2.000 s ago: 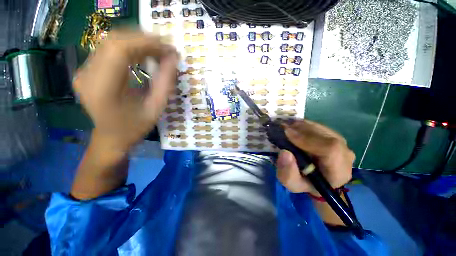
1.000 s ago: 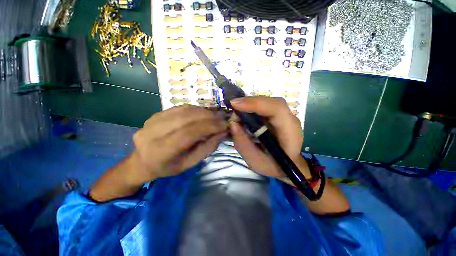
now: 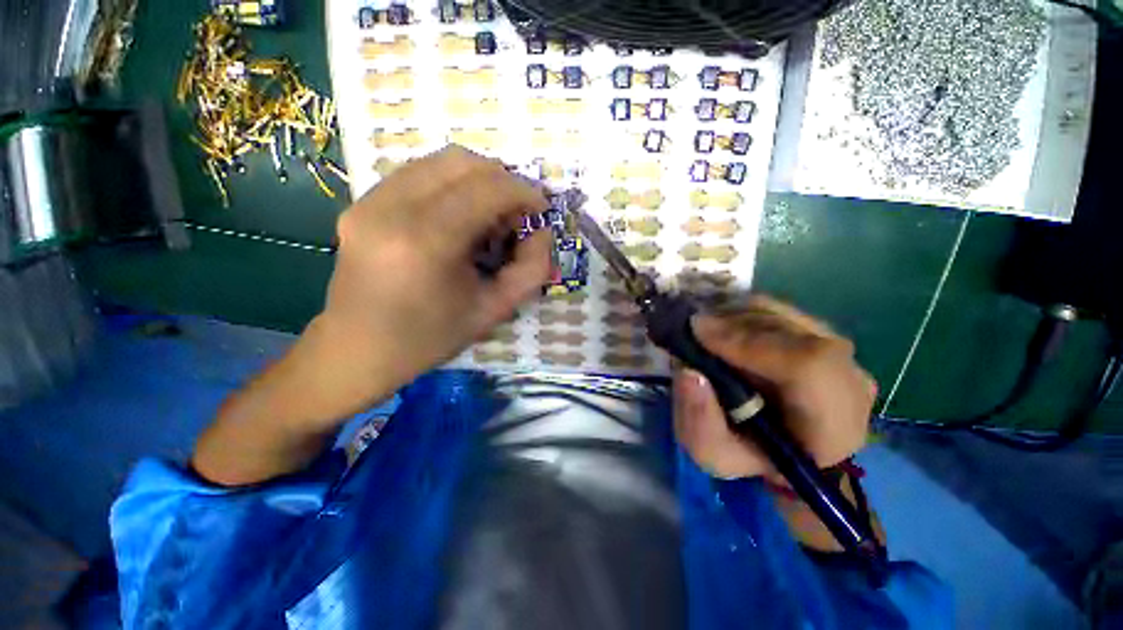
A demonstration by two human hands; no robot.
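My right hand (image 3: 782,388) holds the black soldering iron (image 3: 702,347) like a pen, its tip pointing up and left. The tip is at the upper end of a small circuit board (image 3: 569,266) on the white tray (image 3: 766,92). My left hand (image 3: 431,259) is over the tray, its fingers curled at the board's left side and covering part of it. A small dark-and-silver piece shows at the fingertips. Whether they pinch it or the board cannot be told.
Gold strips (image 3: 246,105) lie heaped at upper left, beside the solder spool (image 3: 76,179). The round black fan grille (image 3: 665,22) is at the top. A white box of grey speckled bits (image 3: 942,99) is upper right. A black unit with a cable (image 3: 1065,246) is far right.
My hands were together near the tray's front edge. My right hand has moved right, bringing the iron tip to the board. My left hand has moved up to the board's left side.
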